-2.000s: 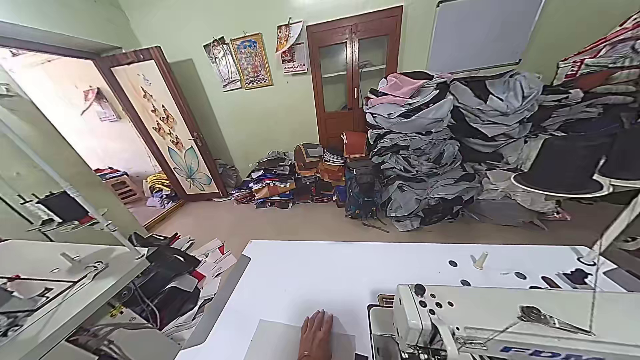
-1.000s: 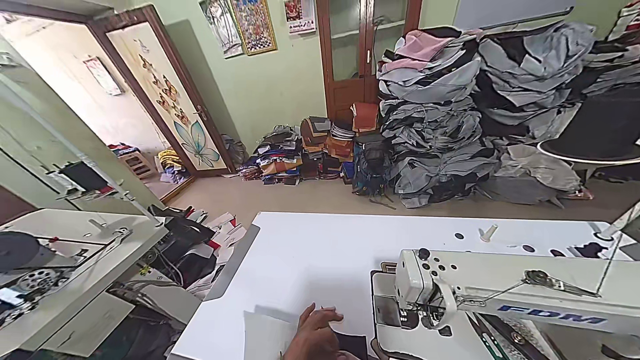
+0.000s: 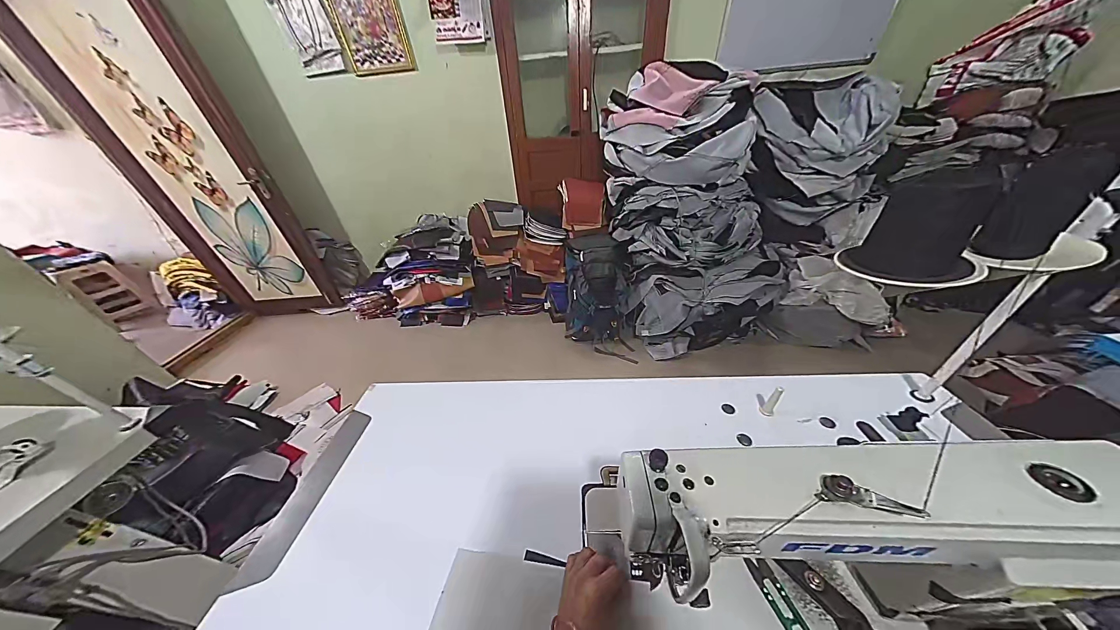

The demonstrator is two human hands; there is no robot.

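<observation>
My left hand [image 3: 595, 588] is at the bottom centre, its fingers curled down on a narrow black strip [image 3: 544, 557], whose end sticks out to the left. The fingertips are just left of the presser foot and needle area of a white FDM sewing machine [image 3: 840, 516]. A pale grey sheet [image 3: 494, 588] lies flat on the white table left of the hand, partly cut off by the frame's lower edge. The part of the strip under the fingers is hidden. My right hand does not show.
The white sewing table [image 3: 437, 455] carries a small pale spool pin [image 3: 772, 402]. Black thread cones [image 3: 927, 223] stand at right. Another machine table [image 3: 52, 464] is at left, with dark fabric [image 3: 227, 429] beside it. Behind are fabric piles [image 3: 700, 236] and a backpack [image 3: 598, 289].
My left hand, flat on the pale sheet two seconds ago, has moved right to the presser foot, its fingers now curled. The black strip's end now shows left of it.
</observation>
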